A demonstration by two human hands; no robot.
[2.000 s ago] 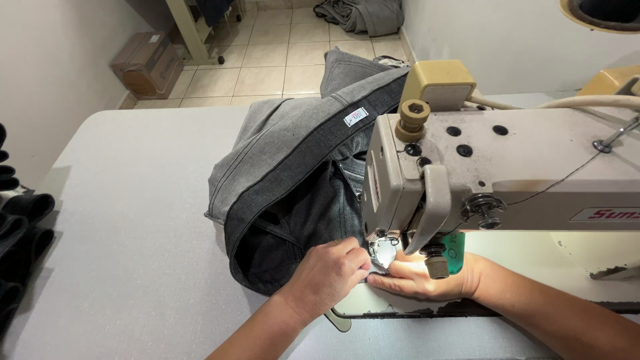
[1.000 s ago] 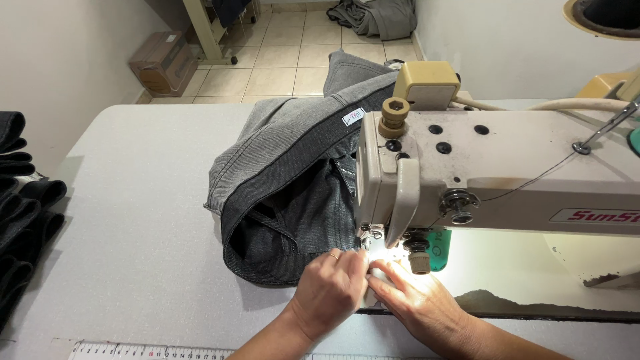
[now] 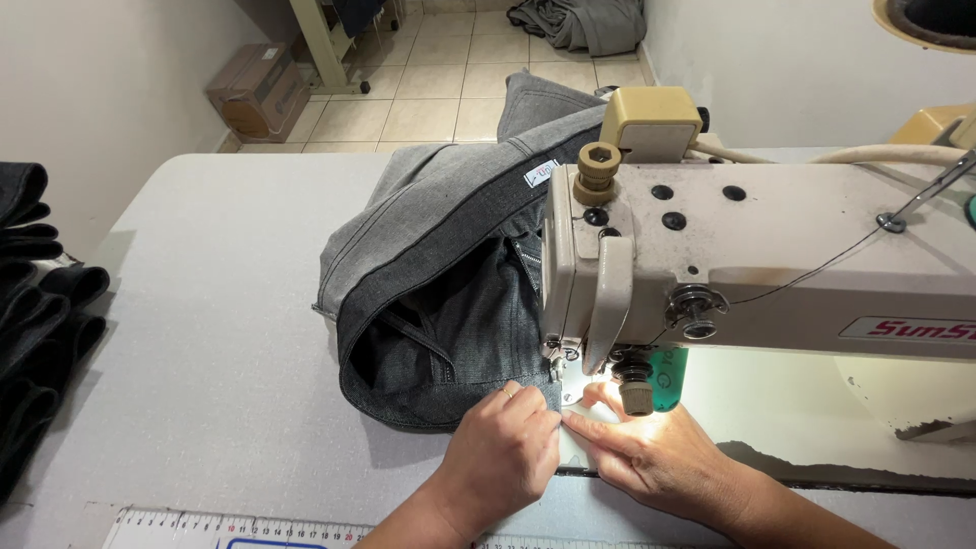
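Observation:
A grey denim garment [image 3: 435, 206] with a darker waistband lies on the table, its waist opening facing me and a zipper [image 3: 528, 258] showing inside. Its right edge reaches the presser foot [image 3: 559, 371] of a SunStar sewing machine [image 3: 762, 252]. My left hand [image 3: 507, 442], a ring on one finger, pinches the waistband's near edge just in front of the foot. Beside it my right hand [image 3: 648, 457] rests on the machine bed, its index fingertip touching the waistband's edge and its other fingers partly under the machine head. Black thread runs along the arm to the tension dial [image 3: 695, 311].
Folded dark denim pieces [image 3: 38, 328] are stacked at the left edge. A ruler [image 3: 252, 530] lies along the table's near edge. Beyond the table, a cardboard box [image 3: 258, 93], a table leg [image 3: 324, 53] and a heap of grey cloth [image 3: 583, 24] are on the tiled floor.
My right hand has drawn back from beneath the machine head toward me. My left hand stays at the garment's edge, its fingers now more curled. The view has shifted, showing the ruler.

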